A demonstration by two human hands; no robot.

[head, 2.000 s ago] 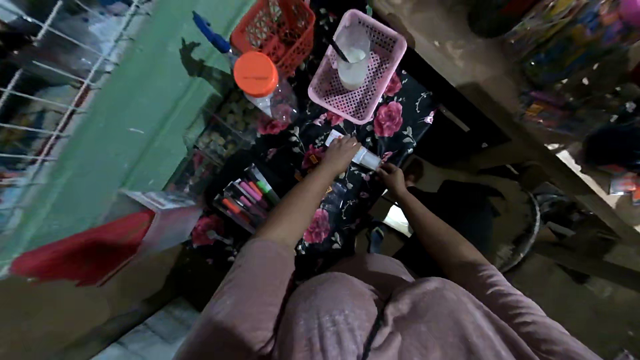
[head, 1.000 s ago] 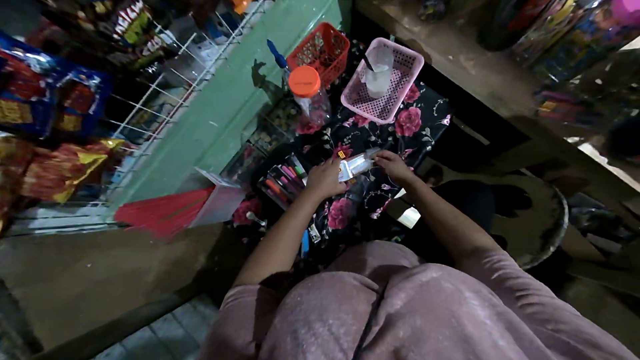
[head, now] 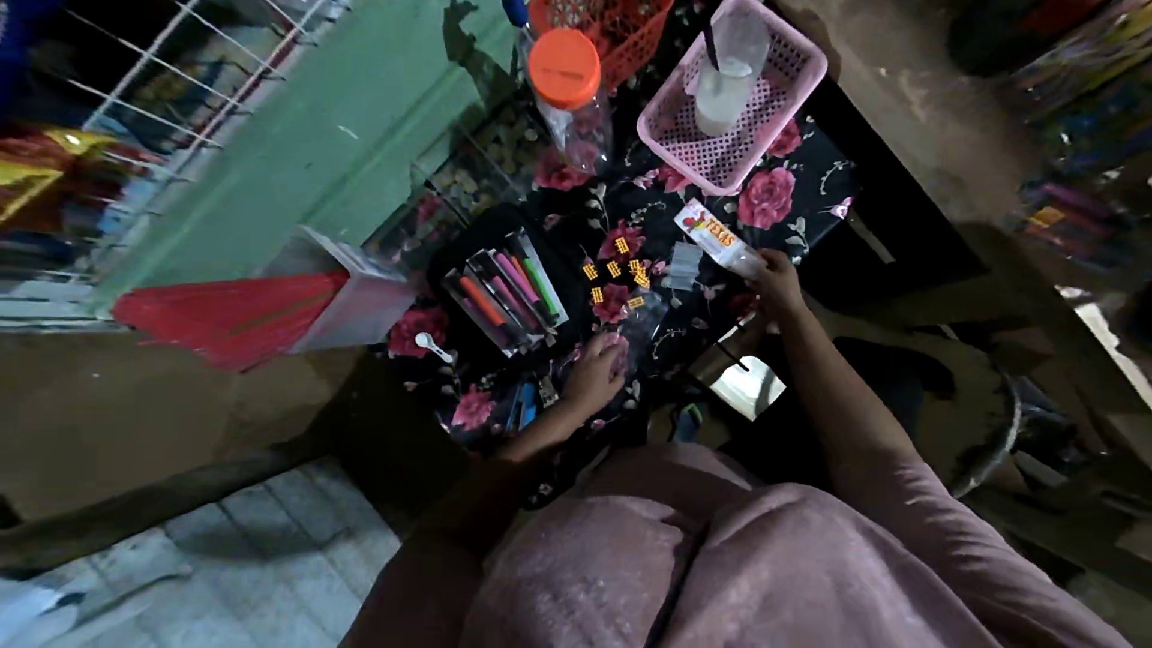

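Observation:
My right hand [head: 778, 284] grips one end of a slim printed packet [head: 714, 232] over a black floral tablecloth [head: 832, 166]. My left hand [head: 598, 371] rests low on the cloth with curled fingers, at the edge of a clear plastic bag [head: 643, 317]; whether it holds the bag I cannot tell. Several small yellow pieces with dark marks [head: 615, 268] lie scattered above that hand. Between them and the packet are translucent plastic strips [head: 682, 265]. Left of the pieces sits a black case of colored pens [head: 508, 292].
A pink plastic basket [head: 650, 121] holds a cup of pale liquid [head: 723, 94]. Beside it stand an orange-lidded clear jar [head: 576, 121] and a red basket [head: 641, 47]. A divided clear box of coins [head: 468, 184], a white spoon [head: 434, 347] and a mirror-like square [head: 754, 387] are nearby.
My hands, close together over a packet before, are now apart, the left one lower. The yellow pieces now lie spread on the cloth. The view has shifted.

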